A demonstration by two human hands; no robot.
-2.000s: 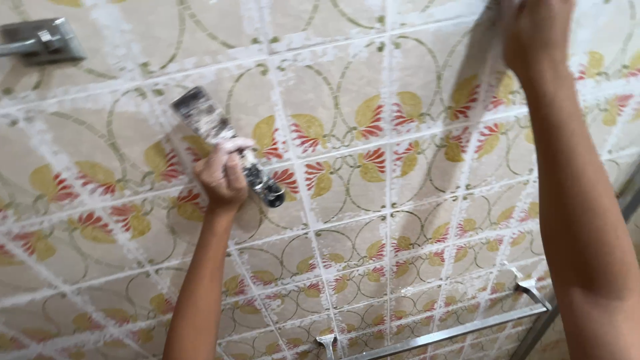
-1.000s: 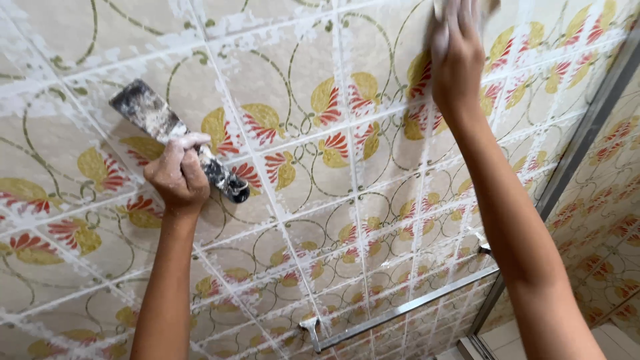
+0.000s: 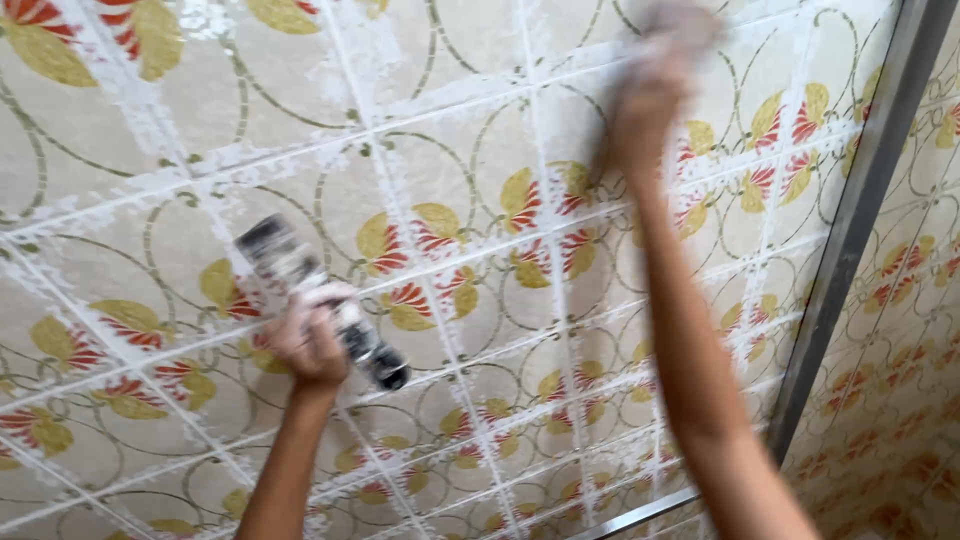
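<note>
My left hand [image 3: 311,334] is closed around a putty knife [image 3: 277,251] with a black handle. Its broad blade, smeared with white paste, points up and left in front of the tiled wall [image 3: 465,165]. White grout-like residue lines the joints and smears the patterned tiles. My right hand [image 3: 652,97], blurred by motion, is raised against the upper right part of the tiles. Something brownish, too blurred to identify, shows at its fingers; whether it is gripped cannot be made out.
A metal frame profile [image 3: 847,225] runs down the right side of the tiled wall. Beyond it is another patterned tile wall [image 3: 907,315]. Below, partly behind my right forearm, a metal bar [image 3: 645,514] crosses the tiles.
The view has shifted toward the right, bringing the metal profile farther in. My left hand still holds the putty knife, while my right hand remains raised at the tiles.
</note>
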